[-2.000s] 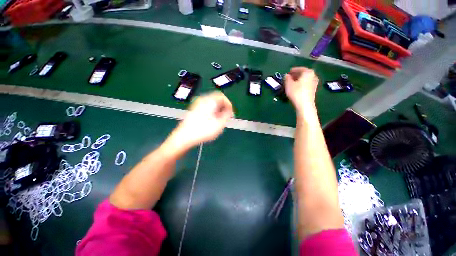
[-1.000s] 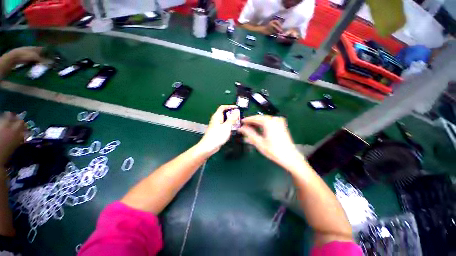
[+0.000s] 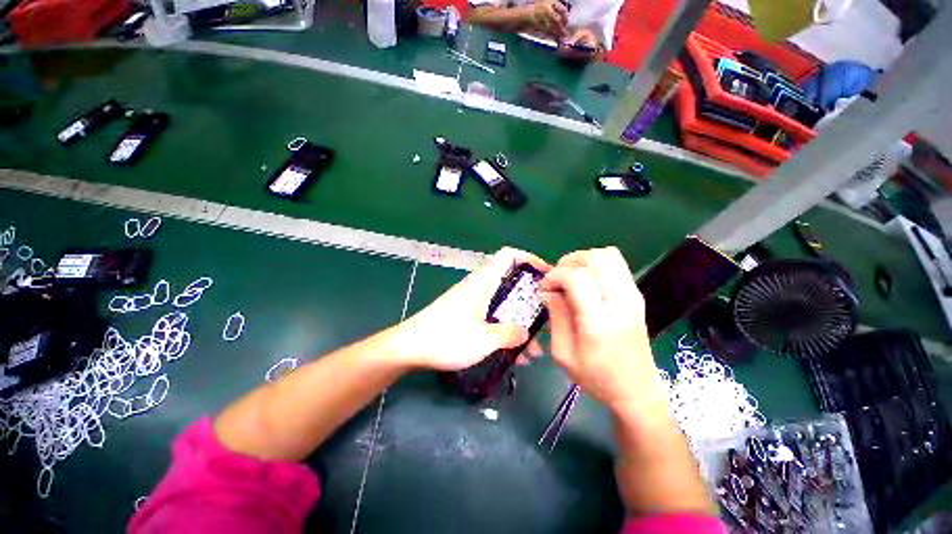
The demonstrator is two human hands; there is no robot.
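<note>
A black keypad phone assembly (image 3: 517,299) with a pale dotted face is held above the bench, tilted. My left hand (image 3: 470,313) grips it from the left, thumb across its lower face. My right hand (image 3: 595,313) is at its upper right edge with fingertips pinched together; whether they hold a small part is hidden. A dark part (image 3: 482,378) hangs or lies just below the phone. Tweezers (image 3: 560,417) lie right of it on the bench. A small pale piece (image 3: 490,414) lies below.
Phones lie on the green belt (image 3: 365,221) beyond the pale rail. White oval rings are piled left (image 3: 94,381) and right (image 3: 710,402). At right are a large smartphone (image 3: 684,282), a round fan (image 3: 795,308), a clear tray (image 3: 793,469) and a black tray (image 3: 887,417). Another person's hands (image 3: 553,19) show across.
The held phone and both my hands are lower and nearer me than a second ago. Belt phones have shifted left. Another person's hands at the left edge are gone.
</note>
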